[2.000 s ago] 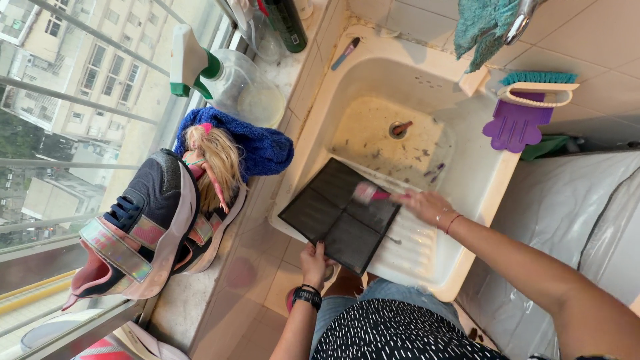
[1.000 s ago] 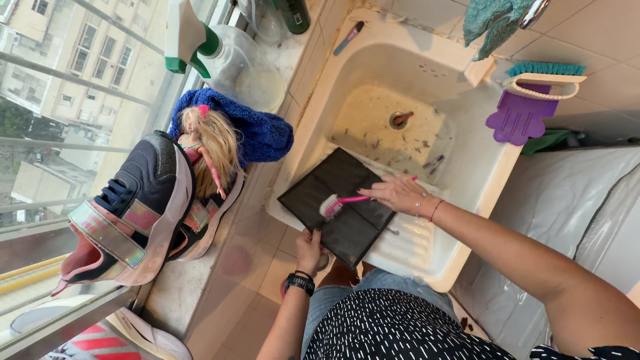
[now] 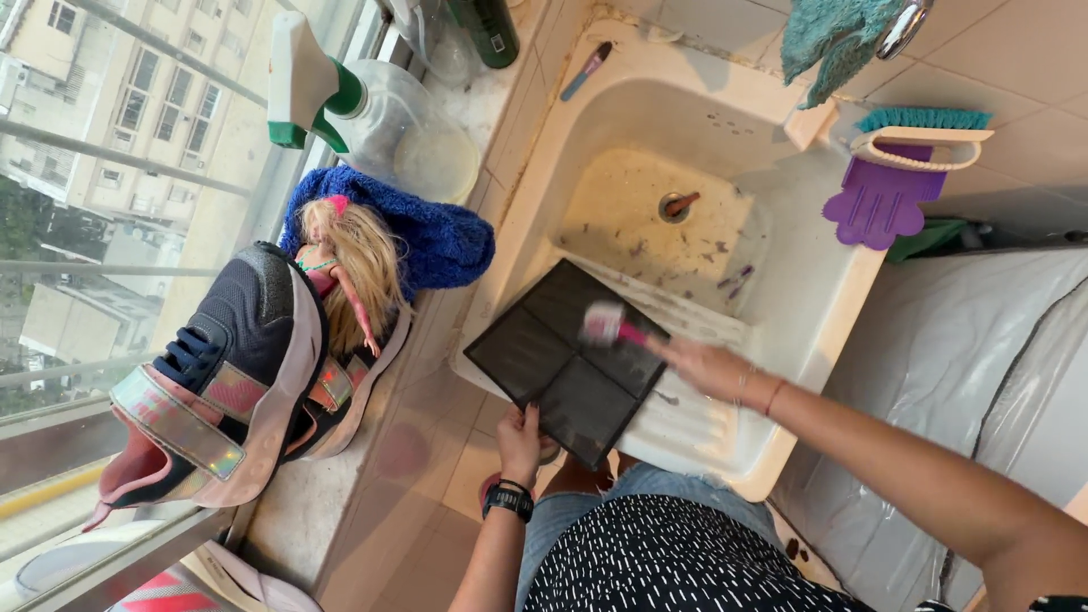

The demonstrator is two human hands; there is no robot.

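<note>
A flat black panel with crossing seams (image 3: 561,374) lies tilted over the ribbed front part of a white laundry sink (image 3: 829,297). My left hand (image 3: 520,442) grips its near-left edge, thumb on top. In my right hand (image 3: 710,370) is a pink-handled brush (image 3: 605,325), blurred, its pale head at the panel's upper right part. The basin beyond holds a little water with dark bits scattered about the drain (image 3: 677,206).
On the left sill are sneakers (image 3: 229,365), a doll (image 3: 348,263), a blue towel (image 3: 450,246) and a spray bottle (image 3: 408,136). A small brush (image 3: 586,71) lies on the sink's back rim; a scrubbing brush (image 3: 922,136) and purple dustpan (image 3: 880,200) are at the right.
My right hand has shifted the brush from the panel's middle toward its upper right since a second ago. My left hand still holds the panel's edge.
</note>
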